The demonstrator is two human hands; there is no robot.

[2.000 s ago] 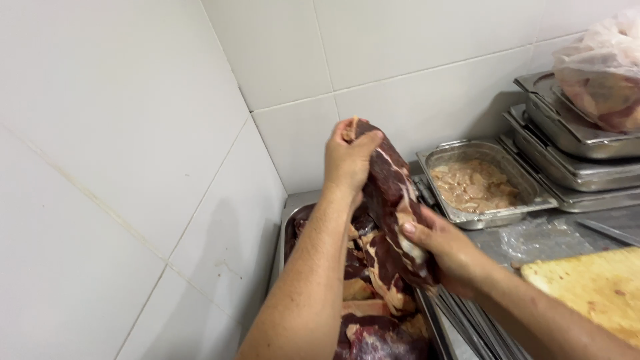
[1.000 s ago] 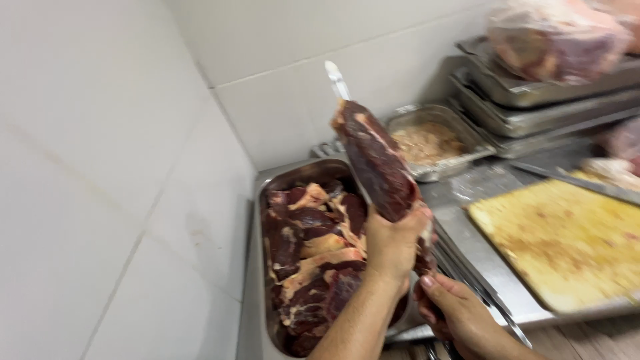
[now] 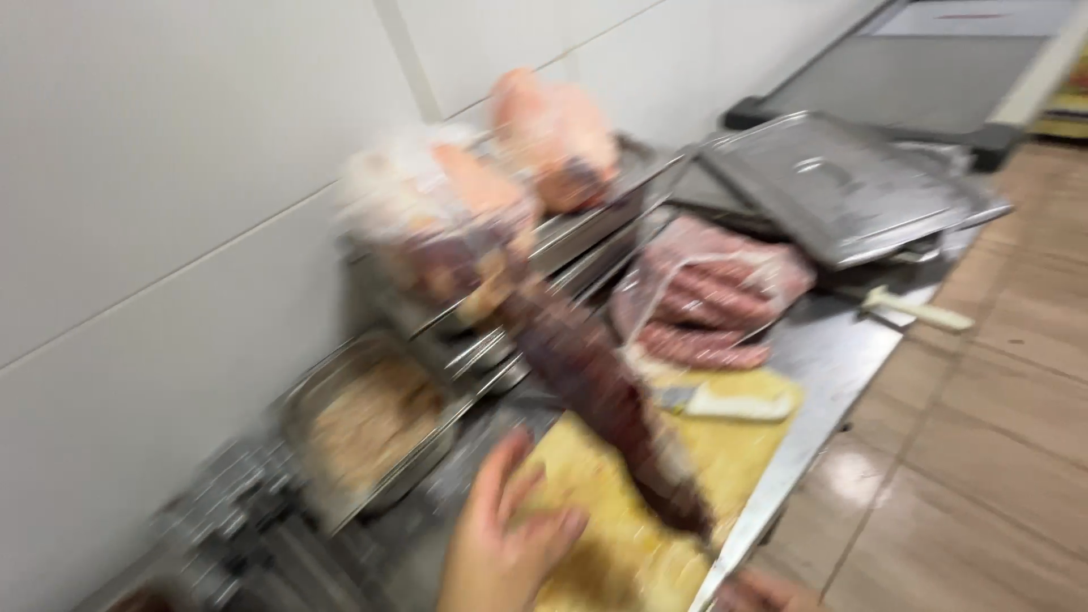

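Note:
A long piece of dark red meat (image 3: 586, 374) extends diagonally over the yellow cutting board (image 3: 586, 476), blurred by motion. Its lower end comes close to my right hand (image 3: 761, 592), which is cut off by the bottom edge and seems closed on a thin skewer below the meat. My left hand (image 3: 514, 531) is raised over the board's left side, left of the meat, fingers spread and holding nothing. A knife with a white handle (image 3: 738, 405) lies on the board's far part. Sausages in a clear plastic bag (image 3: 714, 293) rest just beyond it.
Stacked steel trays (image 3: 586, 238) by the wall carry bagged meat (image 3: 442, 221) and another pale bagged piece (image 3: 557, 140). A steel pan (image 3: 374, 425) of pale contents is at left. Steel lids (image 3: 841, 187) and another white handle (image 3: 918, 310) are near the counter's edge.
The view has swung far to the right. My left hand has let go of the meat, which it gripped one second ago. The meat has moved from beside the meat-filled tray to over the cutting board.

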